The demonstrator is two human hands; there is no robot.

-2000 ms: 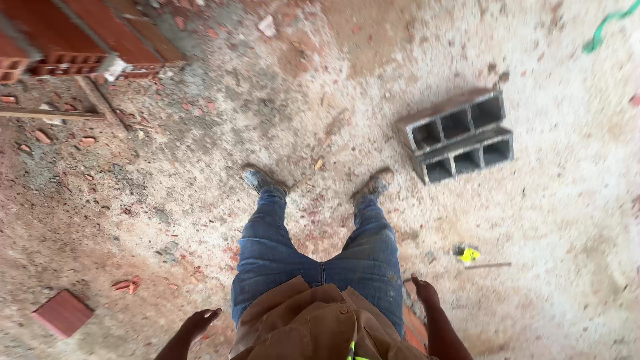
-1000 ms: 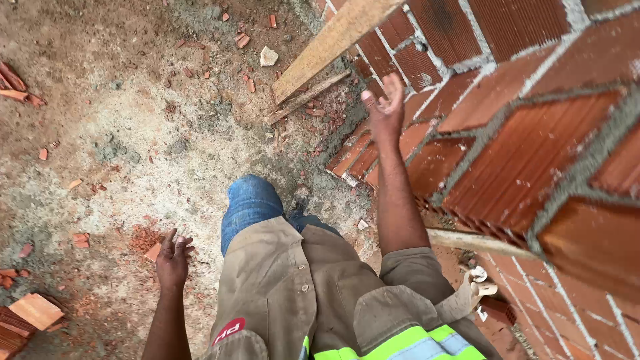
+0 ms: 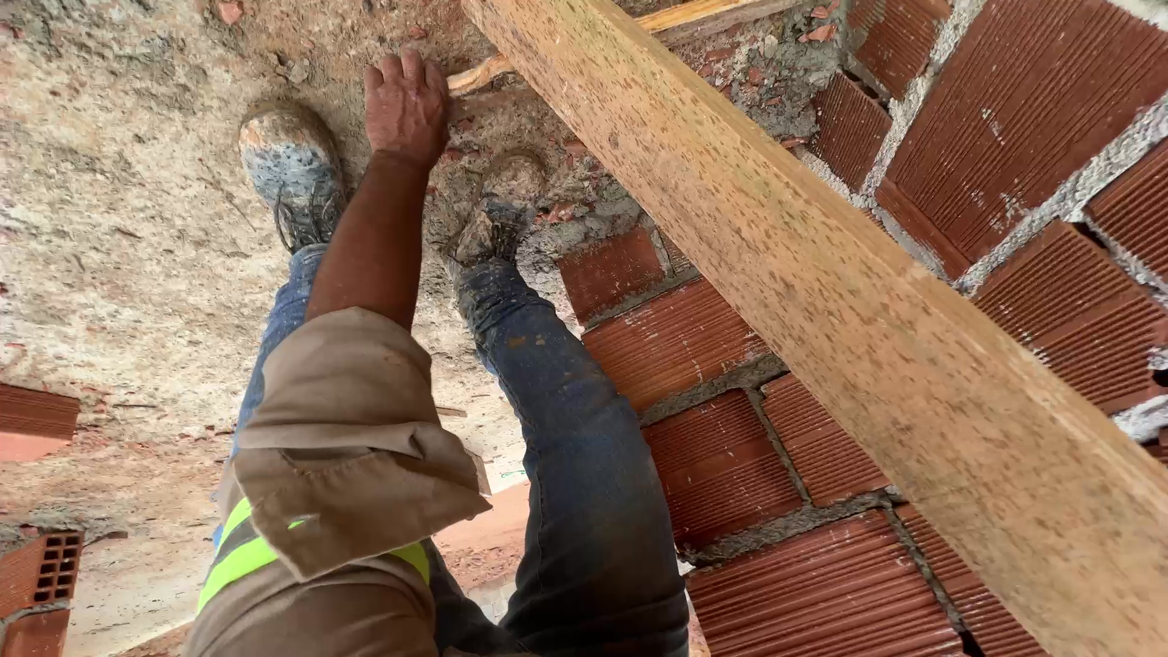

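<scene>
My left hand (image 3: 406,109) is near the top, back up, its fingers curled at the end of a thin wooden strip (image 3: 479,75). The strip passes under a thick wooden plank (image 3: 776,246), which runs diagonally from the top middle to the lower right, close to the camera. The fingertips and thumb are mostly hidden. My right hand is out of view. My dusty boots (image 3: 290,160) stand on the ground below my hand, one on either side of my forearm.
A hollow clay brick wall (image 3: 721,474) with mortar joints fills the right side, partly behind the plank. Brick chips and mortar crumbs lie on the rough ground at its foot. Hollow bricks (image 3: 41,575) show at the lower left and a clay block (image 3: 36,415) at the left edge.
The view has turned and come closer to the wall and wood. My left hand, loose over the ground one second ago, is now at the strip. My right hand has left the view.
</scene>
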